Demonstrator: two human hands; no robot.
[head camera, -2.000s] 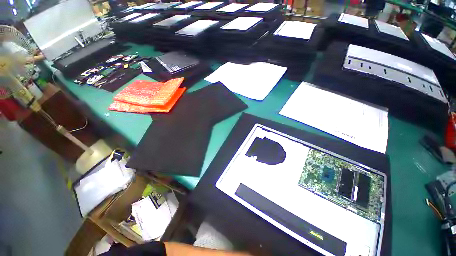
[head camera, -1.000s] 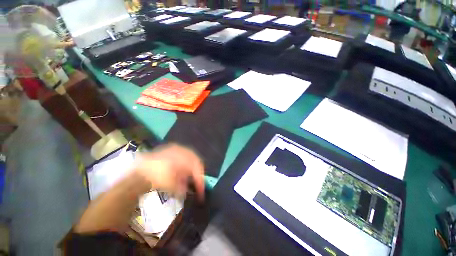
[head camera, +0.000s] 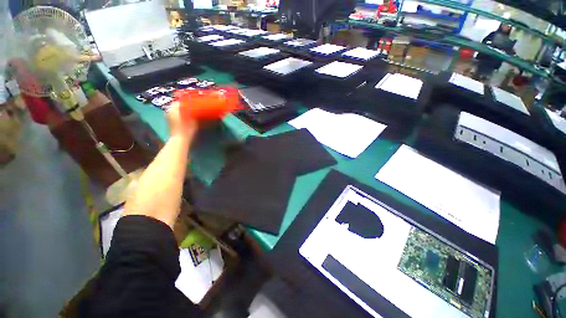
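My left hand (head camera: 181, 118) is stretched out to the far left of the bench, closed on the near left end of the red bubble-wrap bags (head camera: 208, 104). The bags are blurred and lifted off the bench; the fingers are partly hidden. The open laptop case (head camera: 385, 282) lies on black foam at the lower right, with its green motherboard (head camera: 428, 258) at the upper right inside, a round black opening at the upper left and a long black strip along the near edge. My right hand is not in view.
Black foam sheets (head camera: 260, 186) lie left of the case. White sheets (head camera: 444, 186) lie behind it. Rows of panels on black supports (head camera: 400, 86) stand further back. A fan (head camera: 53, 56) and scrap boxes are at the left. Cables and tools lie at the right edge. A person (head camera: 499, 43) stands far back.
My left hand has reached forward from above the scrap boxes and taken hold of the red bags, which are now raised and blurred. The case stays on its foam.
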